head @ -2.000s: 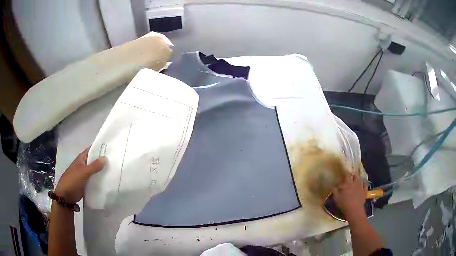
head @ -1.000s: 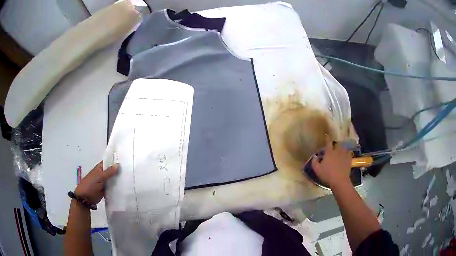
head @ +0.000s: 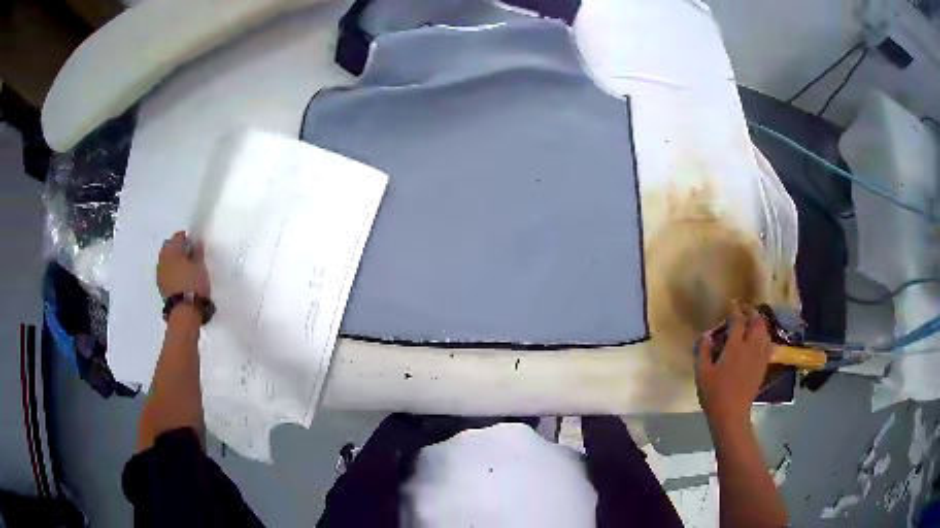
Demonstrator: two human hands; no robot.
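Note:
The blue-grey garment panel (head: 484, 196) lies on the pressing table, dark lines along its near and side edges. A white paper pattern piece (head: 283, 278) with printed lines covers its left side and hangs past the table's near edge. My left hand (head: 183, 270) is at the pattern's left edge; blur hides whether it grips the paper. My right hand (head: 734, 356) is closed around the dark steam iron (head: 780, 332) at the table's near right corner. The iron's orange handle part sticks out to the right of the hand.
A brown scorch mark (head: 711, 276) is beside the iron on the off-white cover (head: 454, 380). A long cream padded board (head: 155, 67) lies at far left. Light blue hoses (head: 855, 184) run at right. Plastic-wrapped goods (head: 77, 222) stand at left. White scraps litter the floor at lower right.
The paper pattern has moved left and turned, uncovering more of the panel. My left hand has moved up along the paper's left side. My right hand stays at the iron while the view has shifted.

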